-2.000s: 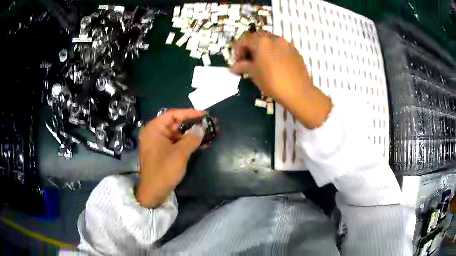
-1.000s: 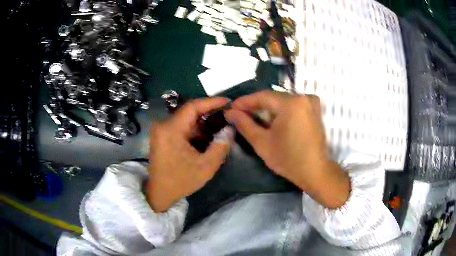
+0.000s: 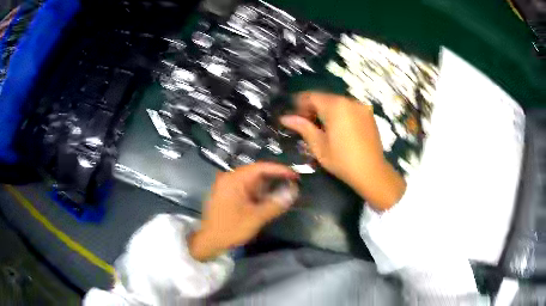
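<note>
My left hand [image 3: 242, 200] is low in the middle, its fingertips closed round a small dark watch case [image 3: 273, 184], mostly hidden and blurred. A white wrap shows on a fingertip. My right hand [image 3: 344, 134] is raised to the right of it, at the right edge of a loose heap of silver-black metallic components [image 3: 221, 83]. Its thumb and index finger are bent towards each other near a dark blurred spot; whether they hold anything cannot be told.
Cream pads [image 3: 383, 75] lie in a loose pile at the upper right, beside a large white sheet [image 3: 470, 155]. A blue bin [image 3: 36, 66] and dark glossy parts [image 3: 87, 128] are at the left. The green mat [image 3: 395, 18] shows behind.
The view has turned left, bringing the blue bin in. My hands, together one second ago, are now apart; my right hand has moved to the metallic heap's edge. The picture is more blurred.
</note>
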